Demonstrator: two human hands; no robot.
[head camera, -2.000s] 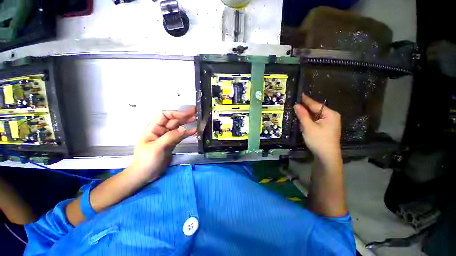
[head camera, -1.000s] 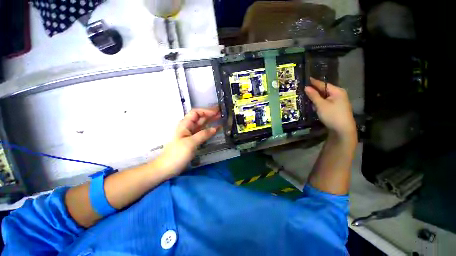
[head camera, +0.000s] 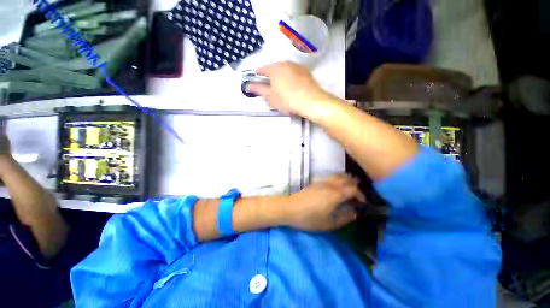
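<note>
My right hand (head camera: 286, 87) reaches across to the bench with its fingers closed on the small black-and-silver object (head camera: 248, 83). My left hand (head camera: 331, 203) is blurred, low over the near rail, with fingers bent; whether it holds anything cannot be told. A carrier (head camera: 468, 141) with yellow-edged boards and a green hold-down bar (head camera: 435, 129) lies on the conveyor at right, partly hidden by my right arm. Another carrier (head camera: 145, 156) with two boards (head camera: 99, 136), no bar across it, sits on the rails at left.
A black tray (head camera: 135, 60) of green-grey bars is at upper left, with a blue cord crossing it. A polka-dot cloth (head camera: 217, 30) and a white cup (head camera: 316, 33) are on the bench. Another person's arm (head camera: 33, 201) is at the left edge. A brown block (head camera: 416, 87) is beyond the conveyor.
The carrier with the green bar has moved right, and both hands have let go of it. My right hand has moved to the small object on the bench. The view has swung left.
</note>
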